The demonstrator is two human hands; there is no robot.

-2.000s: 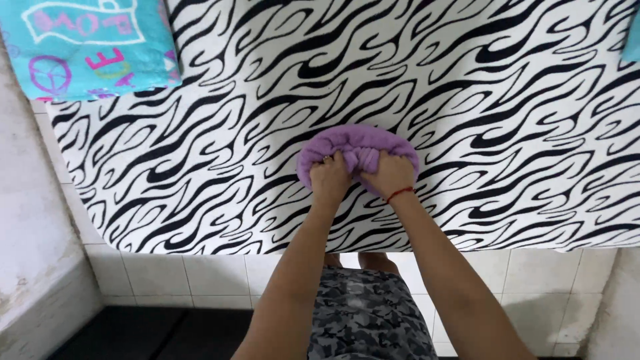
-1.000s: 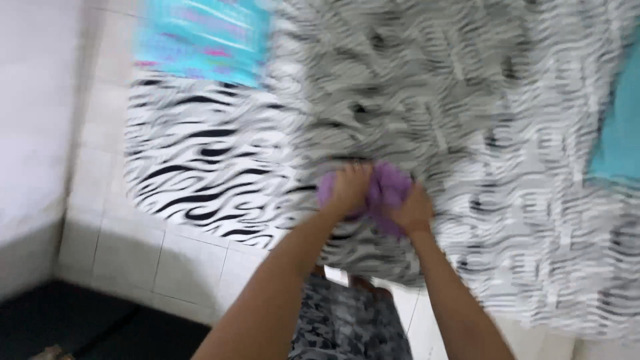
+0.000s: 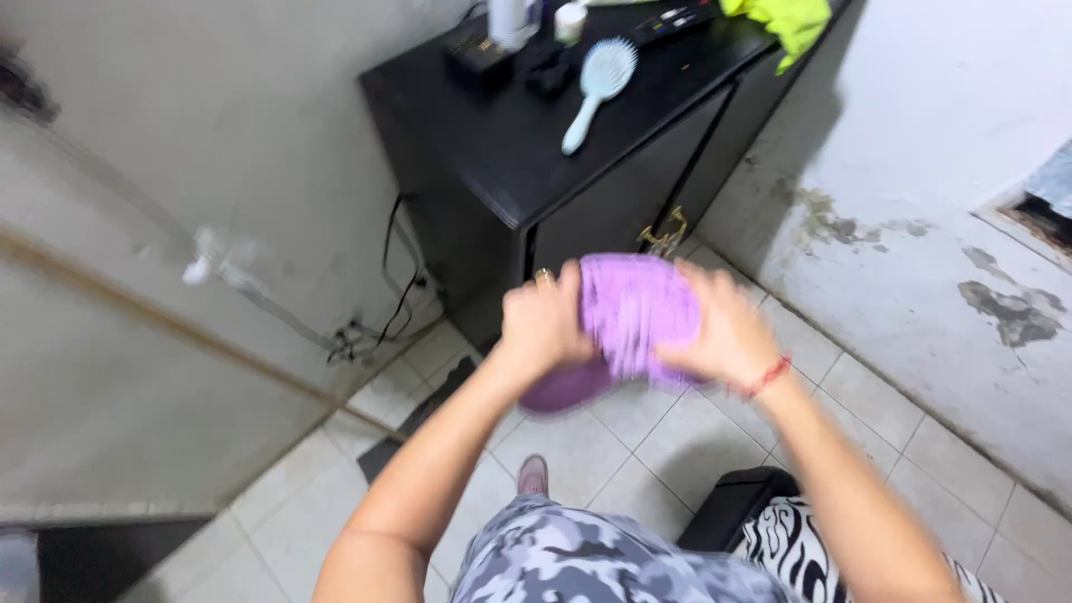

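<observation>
Between my two hands, held up in mid-air, is a bundle of soft purple fabric (image 3: 638, 314), blurred by motion. My left hand (image 3: 546, 322) grips its left side; a ring shows on one finger. On the right side my right hand (image 3: 724, 331) holds it with the thumb in front, and a red cord bracelet is on that wrist. A darker purple part hangs below, toward the left. The bundle is in front of the lower part of a black cabinet (image 3: 469, 159).
On the cabinet top lie a light blue hairbrush (image 3: 605, 74), a remote control (image 3: 670, 23), a white-capped container (image 3: 570, 23) and bright yellow-green cloth (image 3: 787, 25). Cables (image 3: 394, 276) run along the left wall. Zebra-patterned fabric (image 3: 791, 536) and a black padded edge (image 3: 737, 498) are at lower right.
The view has swung from the zebra-patterned bed to the cabinet. My hands have lifted the purple fabric off the zebra-patterned cover and hold it in the air.
</observation>
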